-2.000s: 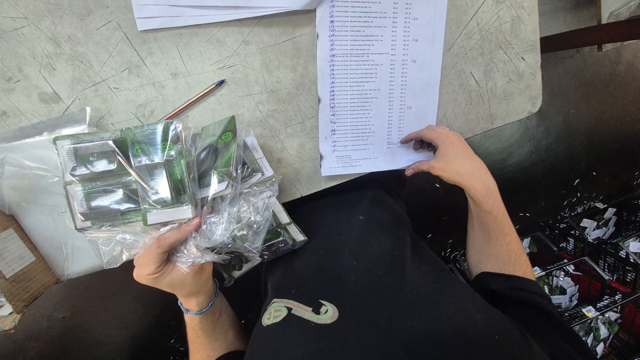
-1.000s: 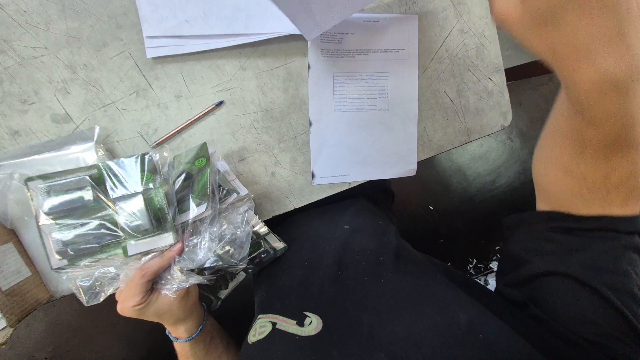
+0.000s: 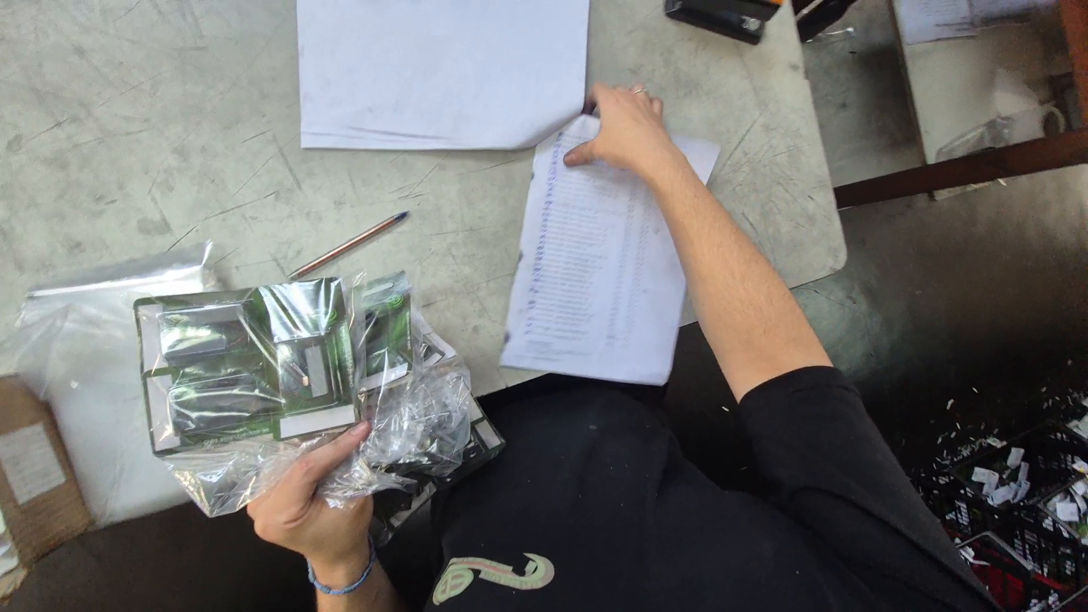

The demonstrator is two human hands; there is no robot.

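Observation:
My left hand point(image 3: 319, 501) holds the gathered edge of a clear plastic bag point(image 3: 416, 416) with several flat green and black printed packages point(image 3: 246, 365) in it, over the table's near edge. My right hand point(image 3: 625, 127) rests on the upper part of a printed list sheet point(image 3: 595, 263) marked in blue ink, thumb spread from the fingers; whether it pinches the paper cannot be told. A stack of white sheets point(image 3: 442, 72) lies beside that hand, its corner meeting the list. A ballpoint pen point(image 3: 348, 246) lies on the scratched table between the bag and the papers.
Another clear plastic bag point(image 3: 110, 314) and a cardboard box point(image 3: 38, 467) are at the left. A black object point(image 3: 714, 19) sits near the table's point(image 3: 765, 204) far right. Black crates point(image 3: 1003, 501) with small tagged items stand low at the right, below a dark red bar point(image 3: 960, 170).
My right hand was raised at the upper right and is now down on the list. The sheet showing a small table has given way to the marked list. My left hand still holds the bag.

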